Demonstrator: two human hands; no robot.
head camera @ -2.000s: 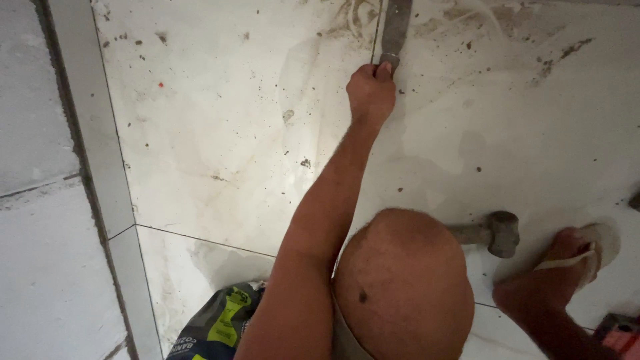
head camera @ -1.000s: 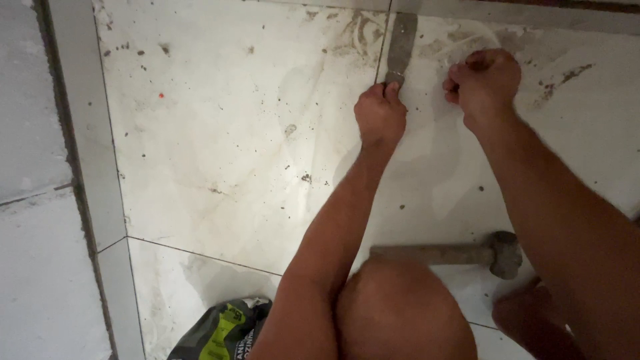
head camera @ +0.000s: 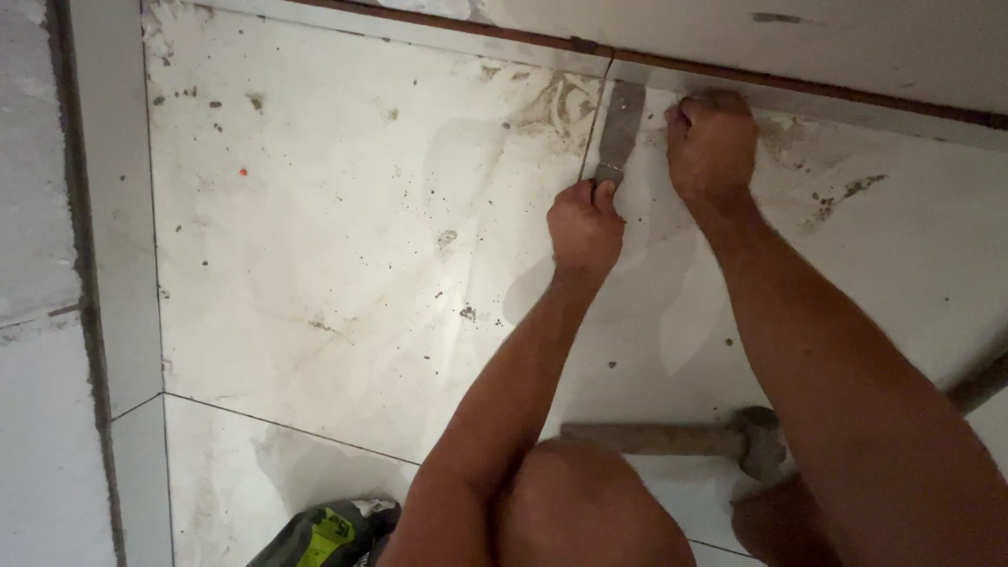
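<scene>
My left hand (head camera: pixel 587 228) is closed around the near end of a flat grey metal blade, perhaps a putty knife (head camera: pixel 622 126). The blade lies along a dark tile joint, its far end close to the skirting tile (head camera: pixel 693 83). To the right of the blade, my right hand (head camera: pixel 713 146) is curled near the foot of the skirting, its fingers bent inward. Whether it pinches something small cannot be seen.
A hammer with a wooden handle (head camera: pixel 661 439) lies beside my knee. A dark and green bag (head camera: pixel 327 535) is at the bottom. Crumbs and dirt dot the pale floor tiles (head camera: pixel 315 236). Narrow edging tiles (head camera: pixel 122 236) run down the left side.
My right hand, out of view two seconds ago, has come in from the right and moved up to the skirting. My left hand has stayed on the blade.
</scene>
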